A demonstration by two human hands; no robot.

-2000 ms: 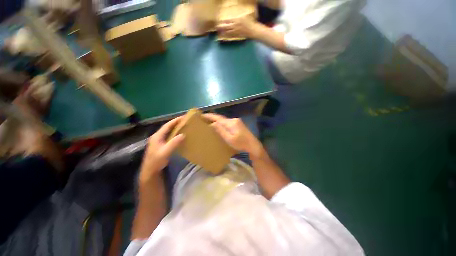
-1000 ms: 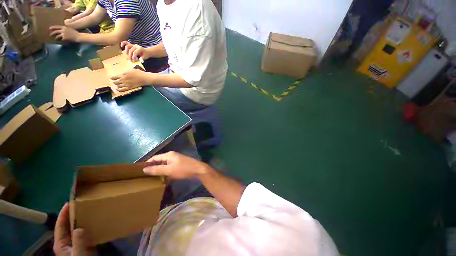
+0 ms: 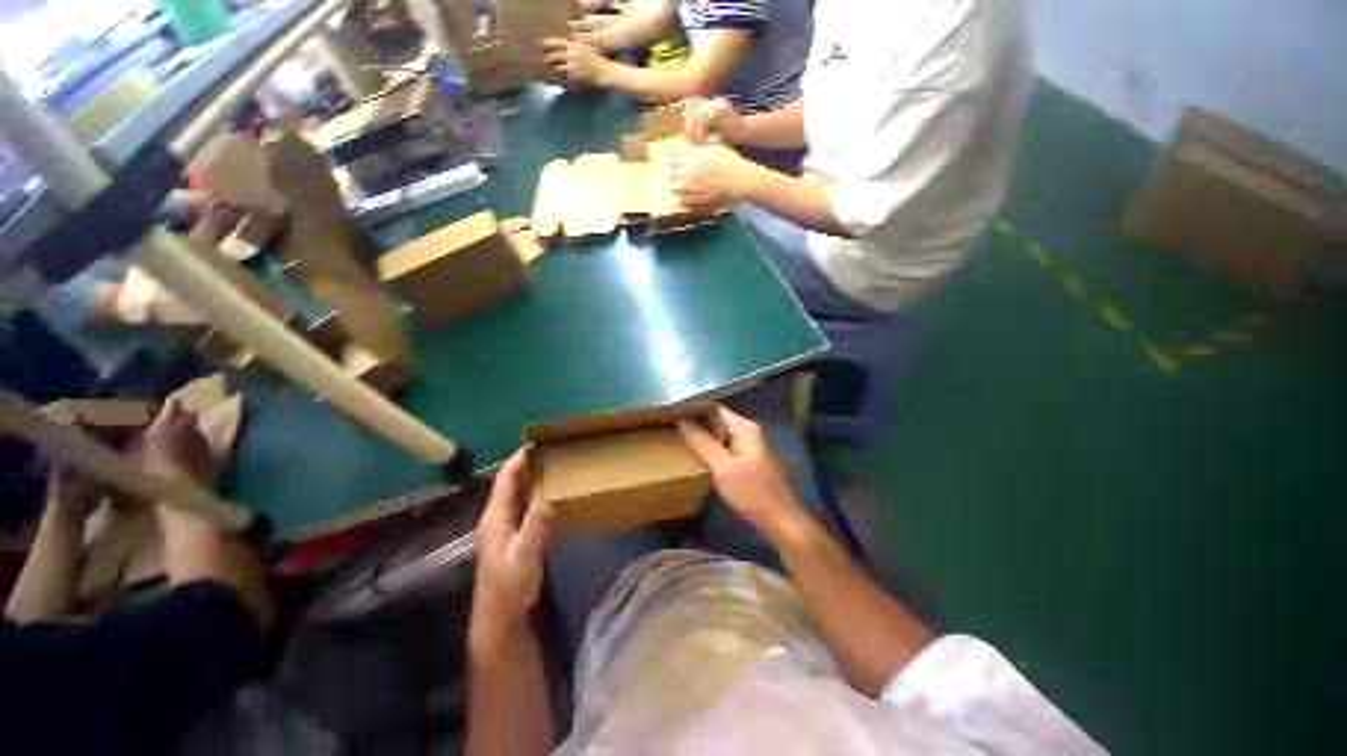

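A plain brown mailer box (image 3: 621,480) is held over my lap at the bench's front edge. Its lid or rear panel stands a little above the top face along the far side. My left hand (image 3: 513,544) grips its left end, with the thumb on the near side. My right hand (image 3: 743,467) holds its right end near the far corner, fingers at the upper edge. The undersides of the box and some fingers are hidden.
The green bench (image 3: 591,332) bears a brown box (image 3: 455,269) and a die-cut blank (image 3: 579,198) by a person in white (image 3: 916,133). Cream pipe posts (image 3: 303,355) slant at left, beside another person's arms. A carton (image 3: 1238,204) stands on the floor at right.
The view has swung left, so the held box appears further right and smaller. Both hands still hold it. The posts and the person at left have come into view.
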